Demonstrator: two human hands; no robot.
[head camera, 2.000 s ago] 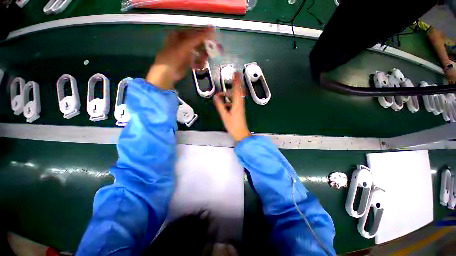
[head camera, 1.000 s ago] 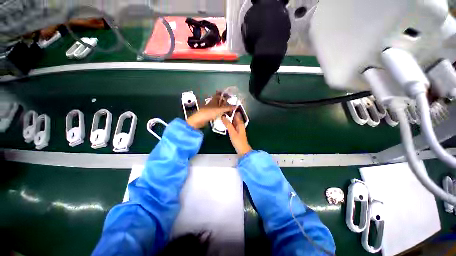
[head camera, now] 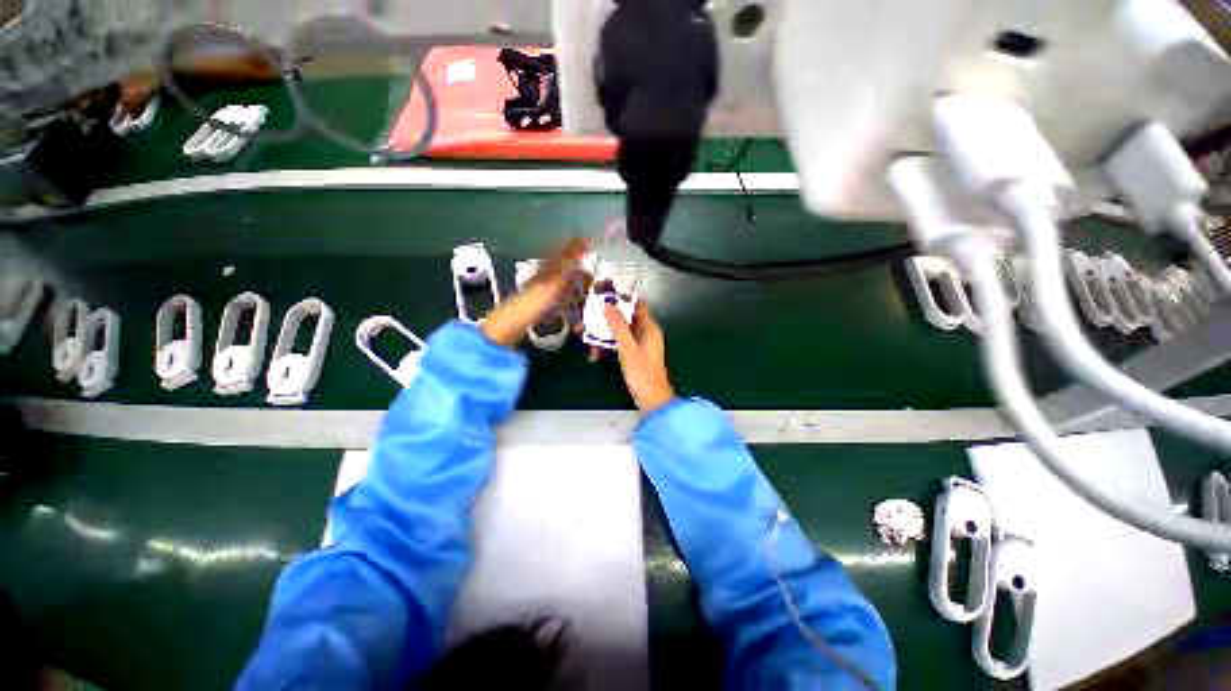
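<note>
A white loop-shaped housing [head camera: 610,300] is over the dark green belt [head camera: 797,338], held in my right hand [head camera: 640,354] with the thumb on its face. My left hand [head camera: 543,294] is blurred and reaches to the left side of this housing; its fingertips are unclear, and I cannot tell if it grips anything. Another housing lies partly hidden under my left hand. One housing [head camera: 473,277] stands just left of it, and a tilted one [head camera: 390,343] lies near my left sleeve.
More housings [head camera: 239,344] lie along the belt at left and right. A pale rail [head camera: 810,427] borders the belt. White sheets [head camera: 567,540], two housings [head camera: 961,554] and a speckled clump [head camera: 896,521] are on the bench. White equipment with cables [head camera: 864,108] hangs close at upper right.
The held housing is now more visible, with its loop less spread to the right. My left hand has drawn back slightly left. The overhead equipment and most of the scene have shifted left in view.
</note>
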